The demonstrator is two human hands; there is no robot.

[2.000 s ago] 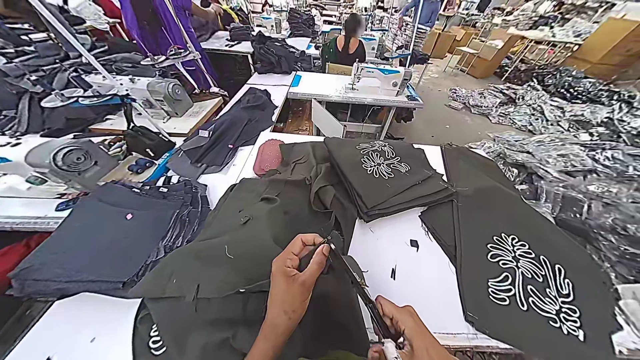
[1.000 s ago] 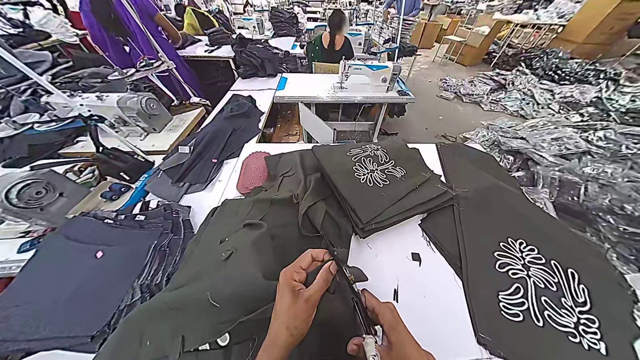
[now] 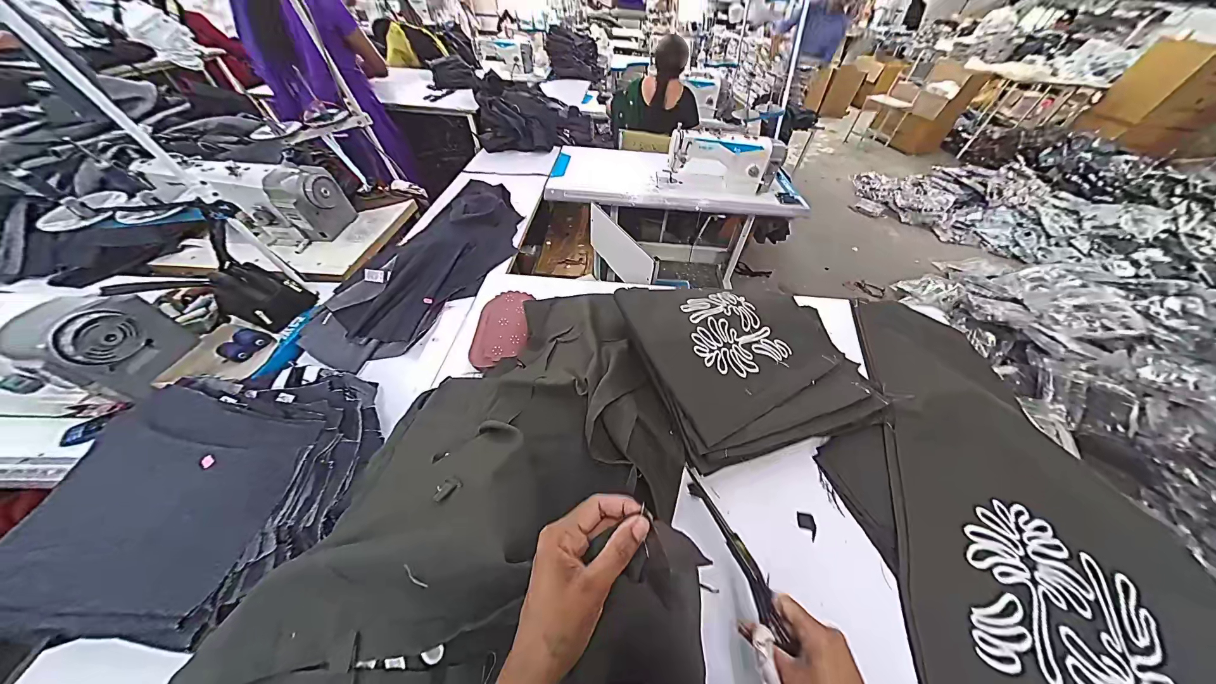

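Observation:
My left hand (image 3: 579,579) pinches a bit of dark fabric and thread between thumb and fingers, over the dark olive garment (image 3: 456,513). My right hand (image 3: 807,646) holds dark-bladed scissors (image 3: 736,546) by the handles, with a white wrap at the grip. The blades point up and left, just right of the pinched fabric and apart from it. Beyond lies a stack of folded olive panels (image 3: 750,380) with white embroidery. A larger embroidered olive panel (image 3: 1007,446) lies at the right. A small dark scrap (image 3: 807,521) rests on the white table.
Stacked dark blue pieces (image 3: 161,503) lie at the left, near a sewing machine (image 3: 95,342). A pink patterned object (image 3: 501,331) sits at the garment's far edge. Ahead stands another sewing machine (image 3: 727,161), with a seated person (image 3: 655,100) beyond. Plastic-wrapped goods (image 3: 1092,313) are heaped at the right.
The scissors in my right hand have moved right, away from my left fingers; earlier their blades were at the pinched spot. My left hand still pinches the fabric.

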